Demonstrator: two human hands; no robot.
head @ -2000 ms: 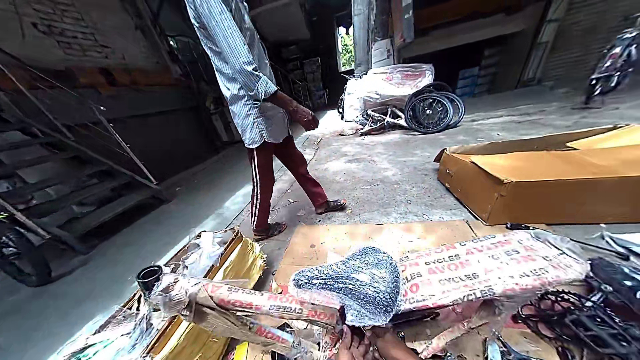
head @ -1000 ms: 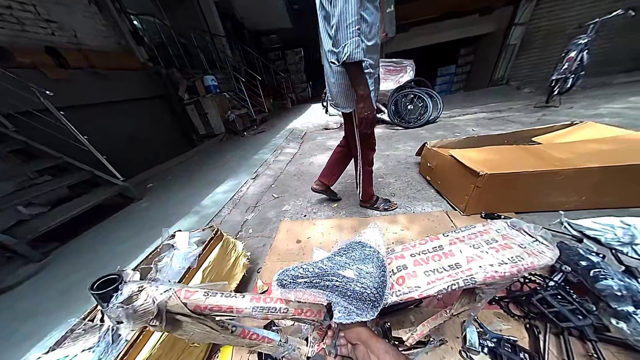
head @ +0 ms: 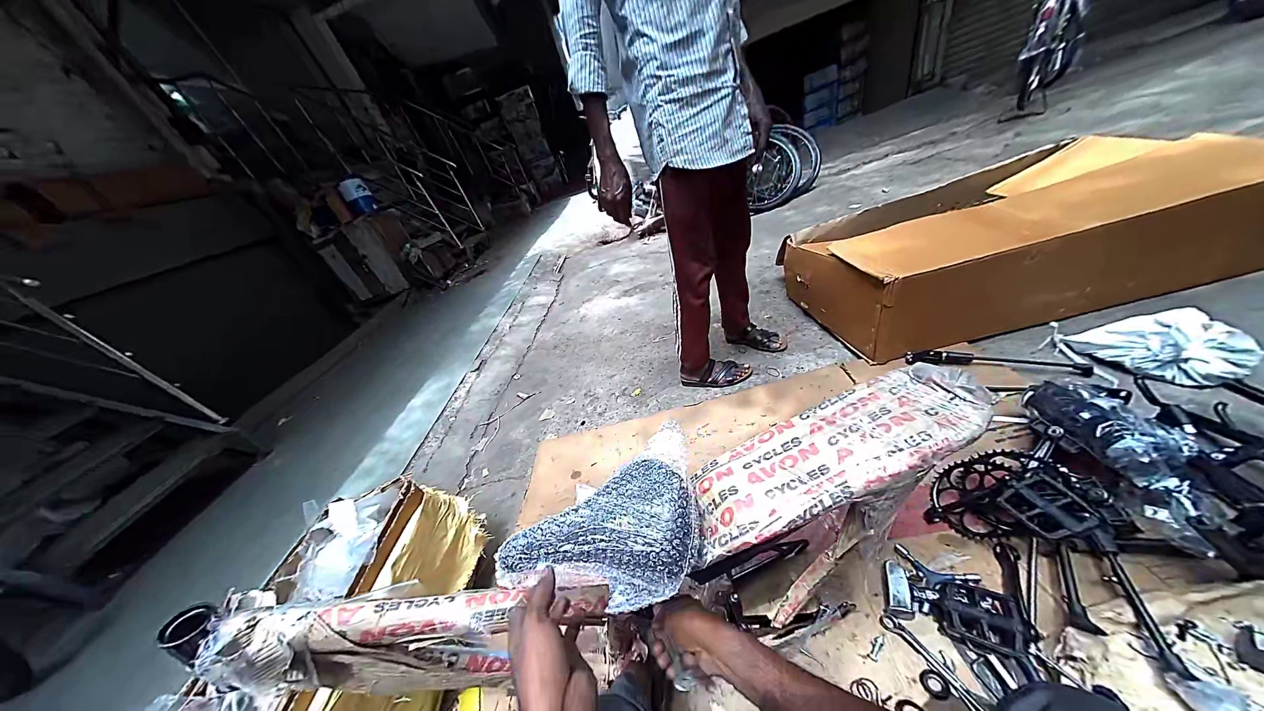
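Observation:
A bicycle saddle (head: pixel 607 528) in bubble wrap sits on a bicycle frame (head: pixel 395 632) whose tubes are wrapped in printed paper and plastic. My left hand (head: pixel 548 642) is at the wrapped tube just below the saddle's nose, thumb up against it; whether it grips the tube is unclear. My right hand (head: pixel 686 637) is curled under the rear of the saddle, near the seat post area, around a small metallic item that I cannot make out. To the right runs the wide wrapped part of the frame (head: pixel 820 464).
A person (head: pixel 691 168) stands on the concrete beyond the cardboard sheet (head: pixel 583 454). An open cardboard box (head: pixel 987 267) lies at the right. Pedals (head: pixel 987 612), a chainring crank (head: pixel 987 494) and a spanner (head: pixel 923 652) lie near my right side. A torn carton (head: pixel 395 543) is at the left.
The person in the striped shirt has walked rightward and now stands facing this way. My left hand has come into plain view on the wrapped tube. The view has shifted.

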